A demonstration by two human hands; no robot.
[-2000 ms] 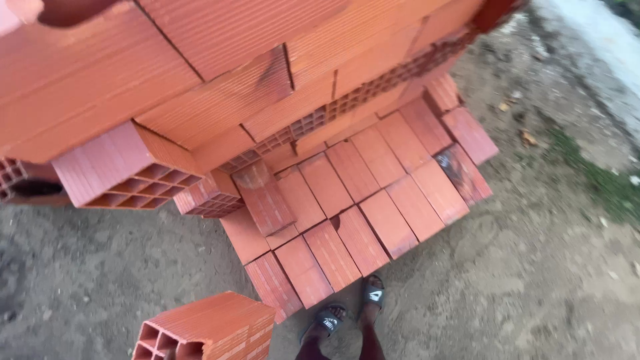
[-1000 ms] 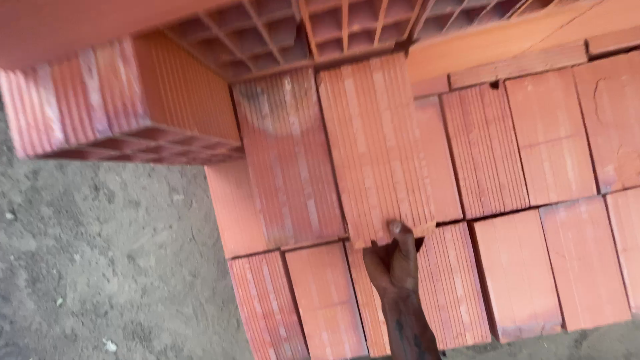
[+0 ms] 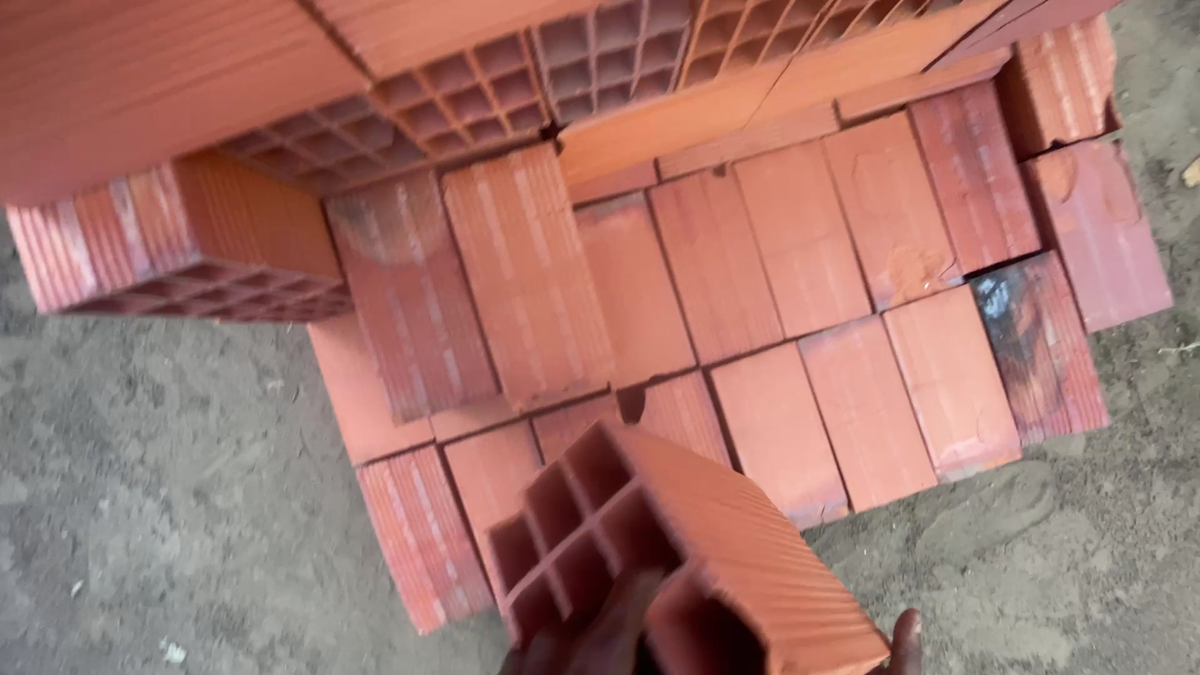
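Observation:
A hollow clay brick [image 3: 741,525] with square cells is held tilted at the bottom centre, above the near row of stacked bricks. My left hand [image 3: 600,623] grips its open-celled end, with fingers at the cells. At the brick's lower right corner, a fingertip of my right hand [image 3: 905,642] shows; the rest of that hand is out of view or hidden. One corner of the held brick is broken. Behind it, a ribbed brick [image 3: 530,277] lies on the stack beside a darker red brick [image 3: 412,291], both raised above the layer around them.
Two rows of flat-laid bricks [image 3: 783,431] form a low step before a taller brick stack [image 3: 169,84]. A brick [image 3: 262,225] juts out at the left. A black-stained brick [image 3: 1041,347] lies at the right. Bare ground [image 3: 187,469] surrounds the stack.
One second ago a hand held the ribbed brick beside the dark red one; now that brick lies there released. Both hands are now at another, broken-cornered brick at the bottom.

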